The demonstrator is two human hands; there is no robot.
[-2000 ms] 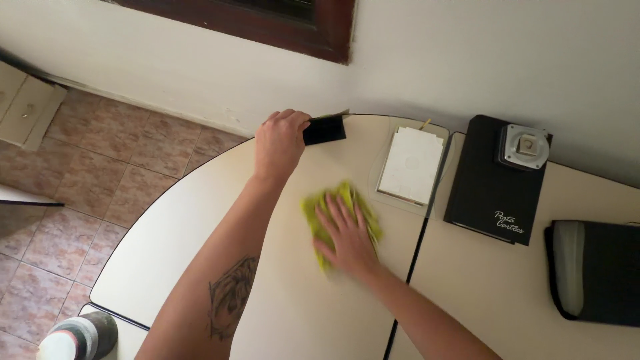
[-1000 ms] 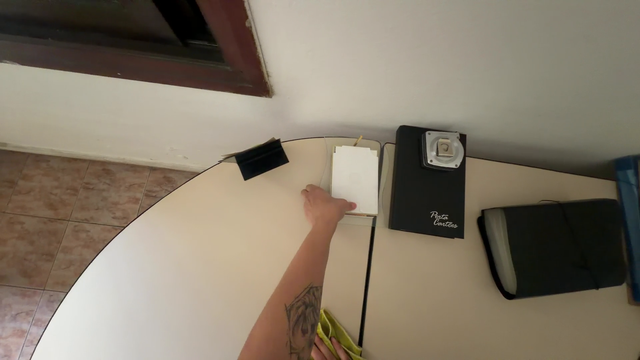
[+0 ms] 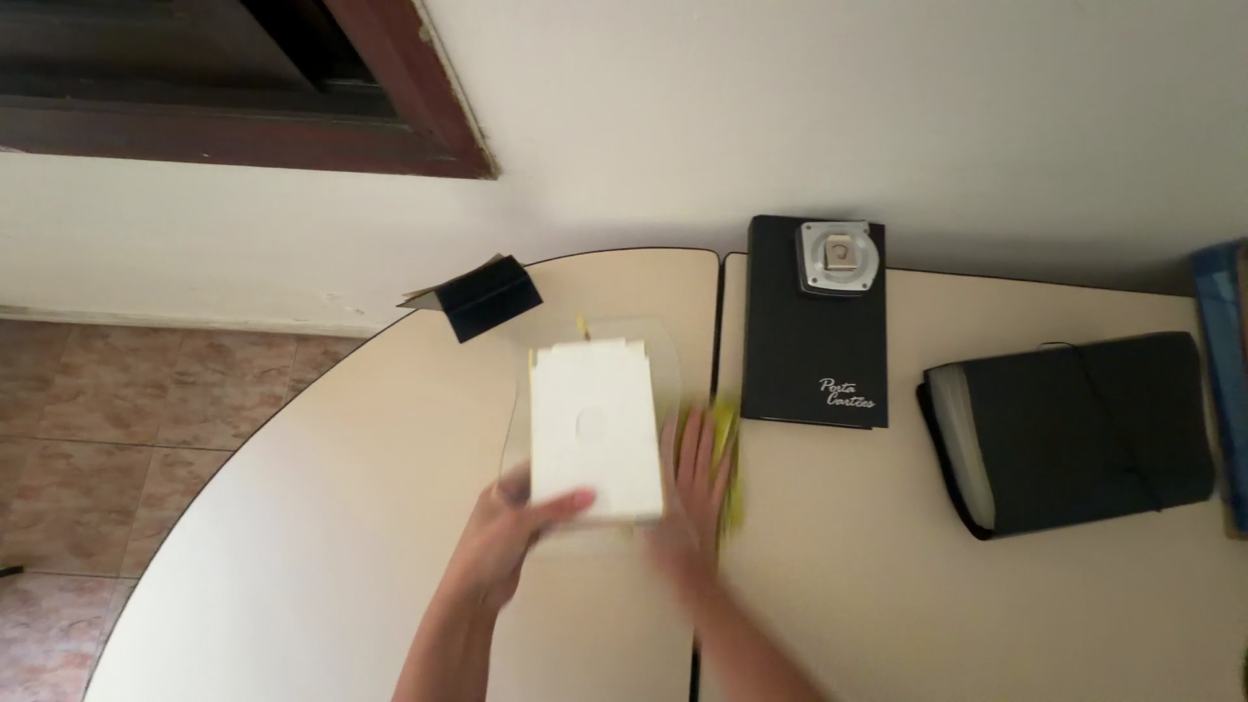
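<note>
My left hand (image 3: 502, 536) grips the lower left corner of a white rectangular pad or card stack (image 3: 595, 429), its thumb on top. A clear, rounded sheet (image 3: 665, 356) shows around the stack, and a bit of yellow sticks out at its top. To the right, my blurred right hand (image 3: 694, 487) lies with extended fingers on a yellow-green cloth (image 3: 726, 468), across the seam of the cream table (image 3: 322, 546). Part of that hand passes behind the clear sheet. Whether its fingers grip the cloth is not plain.
A folded black card holder (image 3: 490, 297) stands at the table's curved back edge. Right of the seam lies a black card folder (image 3: 814, 341) with a silver tape measure (image 3: 838, 255) on it. Farther right are a dark strapped organizer (image 3: 1082, 434) and a blue item (image 3: 1224, 380) beside the wall.
The white stack has come off its spot near the back edge, toward me, in my left hand. My right hand and the cloth have moved up beside it from the near part of the table.
</note>
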